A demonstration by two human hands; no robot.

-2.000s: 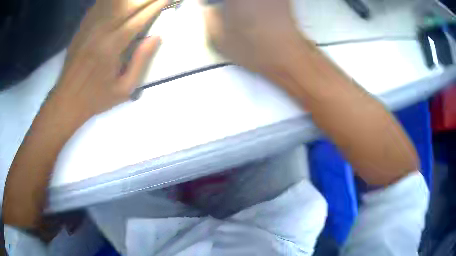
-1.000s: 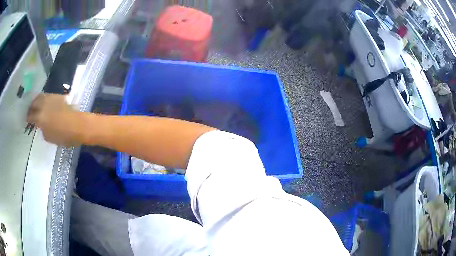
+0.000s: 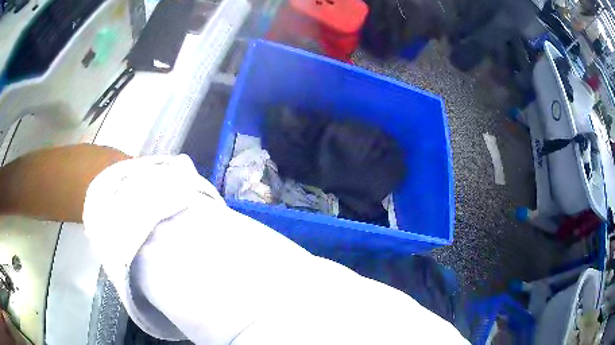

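My right forearm crosses the white machine table (image 3: 71, 269) and runs out at the left edge, so my right hand is cut off from view. My left hand does not clearly show; a small skin-coloured patch at the bottom left corner is too cut off to identify. Dark thread snips (image 3: 110, 96) lie on the table beyond my forearm. The blue bin (image 3: 337, 229) stands beside the table. It holds dark cloth (image 3: 361, 158) and, on its near left side, crumpled white cloth (image 3: 253, 176).
A black flat object (image 3: 162, 37) lies near the table edge. A red stool (image 3: 330, 17) stands behind the bin. White tubs (image 3: 566, 128) with cloth stand at the right, and a smaller blue basket (image 3: 502, 323) is at the lower right. A pale strip (image 3: 494, 158) lies on the floor.
The view first swung from the table to the bin, then the bin shifted right in view. My right hand has moved left out of the picture. The snips now show uncovered on the table.
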